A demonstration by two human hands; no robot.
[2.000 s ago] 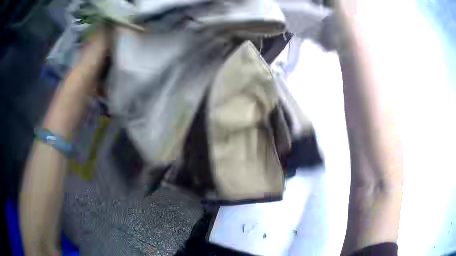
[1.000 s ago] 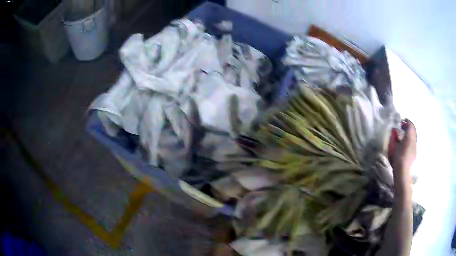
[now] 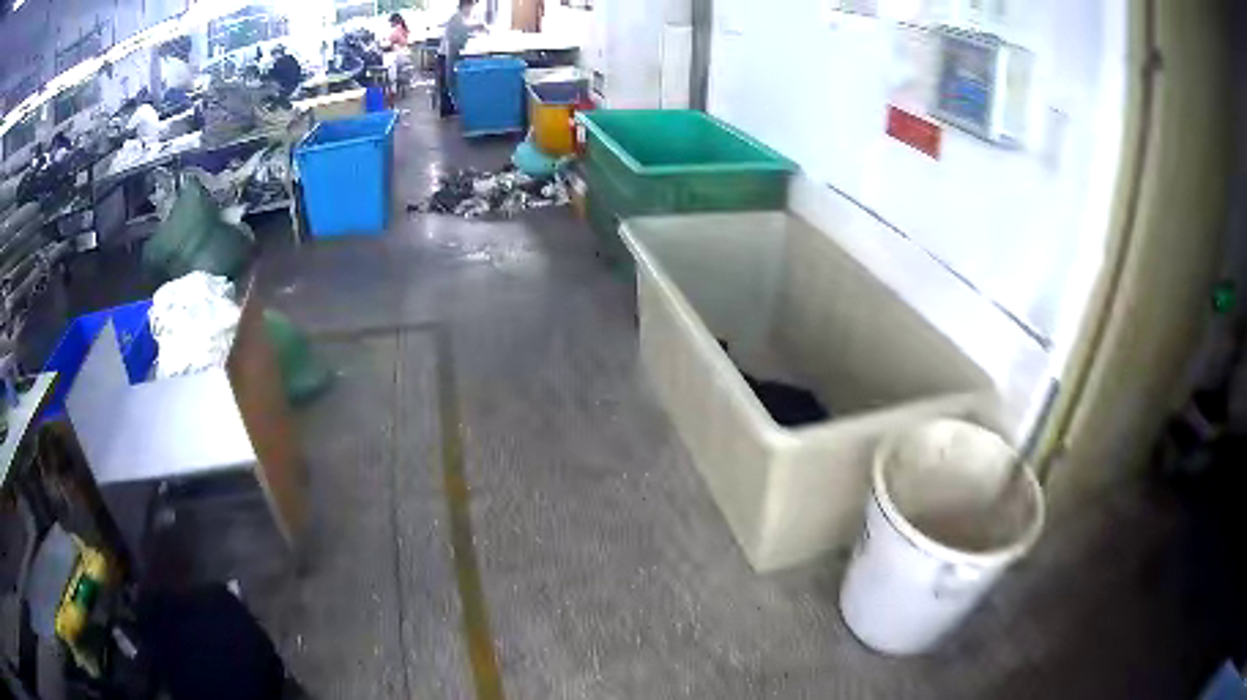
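Neither my left hand nor my right hand is in the picture. Nearest in front of me on the right stands a white round bucket (image 3: 903, 591) with an open top. Touching or close behind it is a large beige rectangular tub (image 3: 704, 435) with some dark cloth (image 3: 789, 401) at its bottom. A green tub (image 3: 684, 141) stands behind the beige one, against the white wall.
A white-topped table (image 3: 171, 421) with a brown side panel stands left, beside a blue bin (image 3: 93, 339) and white cloth (image 3: 194, 323). A yellow floor line (image 3: 461, 527) runs along the aisle. Farther off are blue bins (image 3: 345, 175), a cloth heap (image 3: 495, 194) and a person (image 3: 458, 52).
The view has swung from the cloth-filled blue bin and white table to the aisle. The right hand, its red-handled item and the olive fanned pieces have left the picture.
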